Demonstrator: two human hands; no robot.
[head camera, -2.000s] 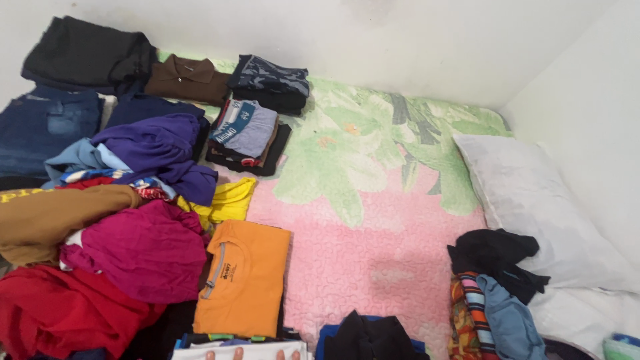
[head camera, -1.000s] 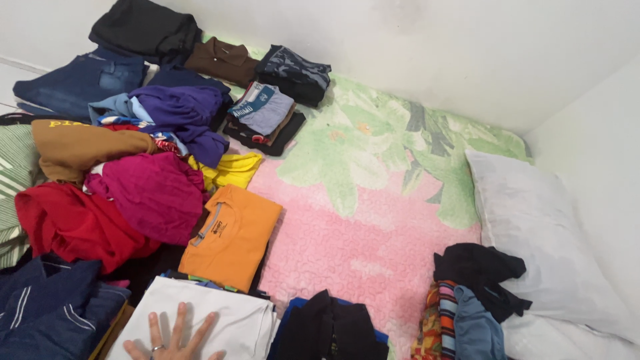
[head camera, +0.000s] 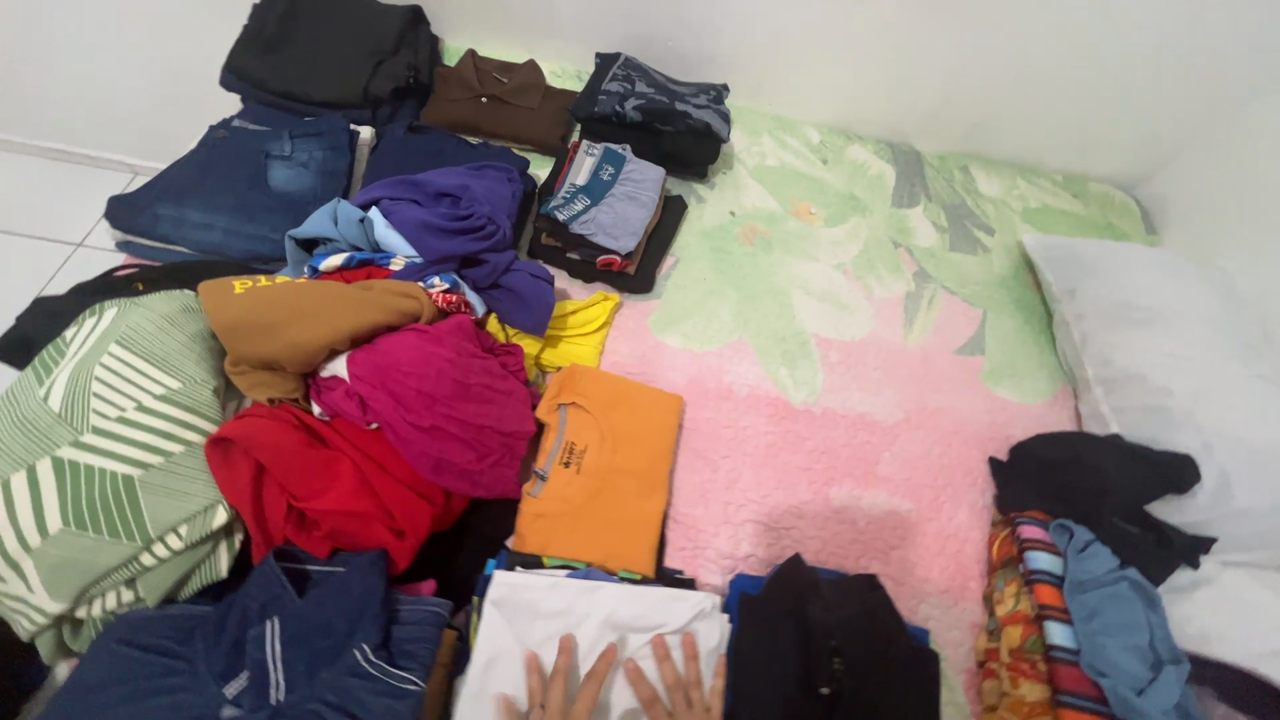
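Note:
Both hands lie flat with fingers apart on a folded white garment (head camera: 600, 610) at the bottom centre. My left hand (head camera: 560, 685) is on its middle part, and my right hand (head camera: 680, 680) is beside it, near the right edge. Other folded clothes show beneath the white one. Just beyond it lies a folded orange T-shirt (head camera: 610, 470). A folded black collared garment (head camera: 830, 640) rests on blue cloth to the right. On the left is a navy garment with white piping (head camera: 260, 640). The wrists are out of view.
Crumpled red (head camera: 320, 490), magenta (head camera: 440, 410) and purple (head camera: 460, 220) clothes heap at left, near a green-and-white patterned cloth (head camera: 110, 450). Folded jeans (head camera: 240, 190) and small stacks (head camera: 610, 200) lie farther back. At right are a white pillow (head camera: 1150, 340) and rolled, colourful cloths (head camera: 1050, 610).
My right hand has come into view on the white garment beside my left hand. One second ago a single spread hand showed there. The view has shifted toward the left side of the bed.

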